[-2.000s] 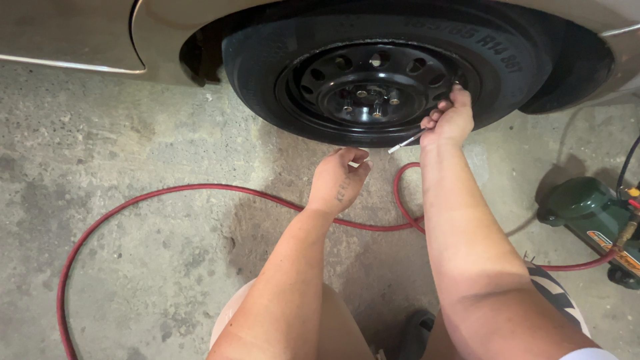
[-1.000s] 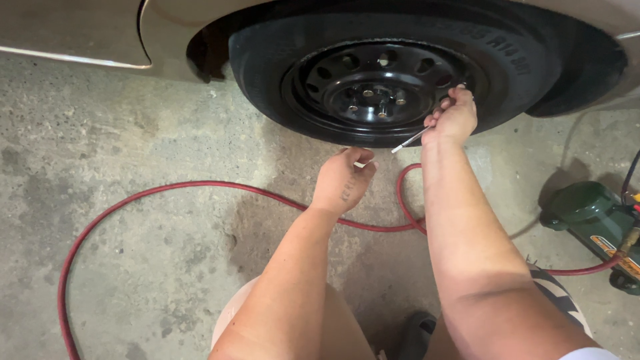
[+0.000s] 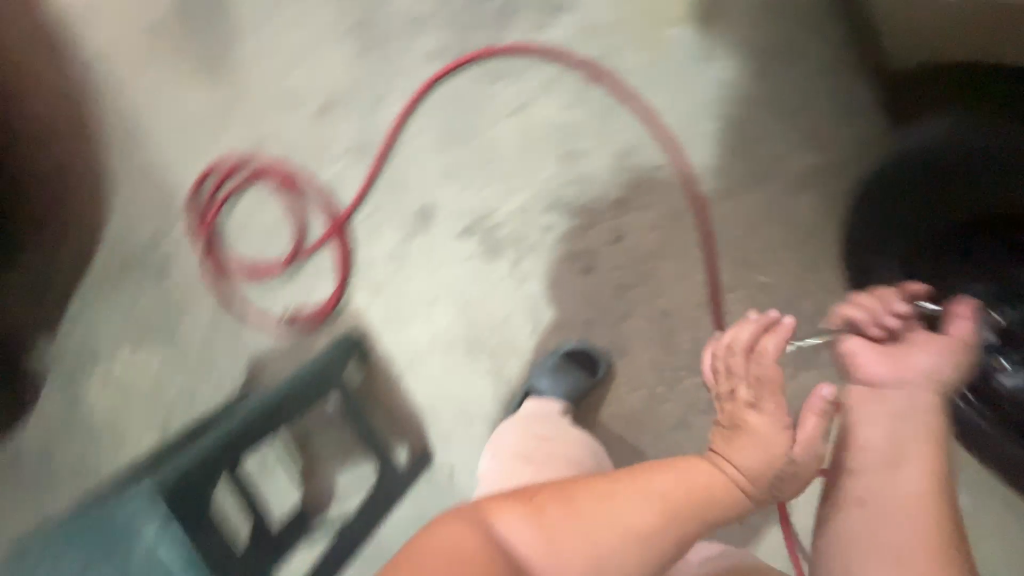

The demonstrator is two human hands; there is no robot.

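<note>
The frame is blurred. My right hand (image 3: 904, 344) is closed around a thin, light-coloured metal rod-like tool (image 3: 810, 342) beside the black wheel (image 3: 992, 352) at the right edge. The tool's end points left, toward my left hand (image 3: 756, 400). My left hand is raised with its fingers up and its thumb apart, and I see nothing held in it. Whether it touches the tool's end cannot be told. What the far end of the tool meets at the wheel is too blurred to tell.
A red hose (image 3: 704, 216) curves over the concrete floor to a loose coil (image 3: 344, 272) at the left. A dark green plastic frame-like object (image 3: 264, 424) stands at the lower left. My foot in a dark clog (image 3: 568, 372) is near the middle. A dark blurred shape fills the left edge.
The view has swung far to the left, and the wheel is now at the right edge. My left hand has opened from its bent-finger pose. My right hand still holds the tool by the wheel.
</note>
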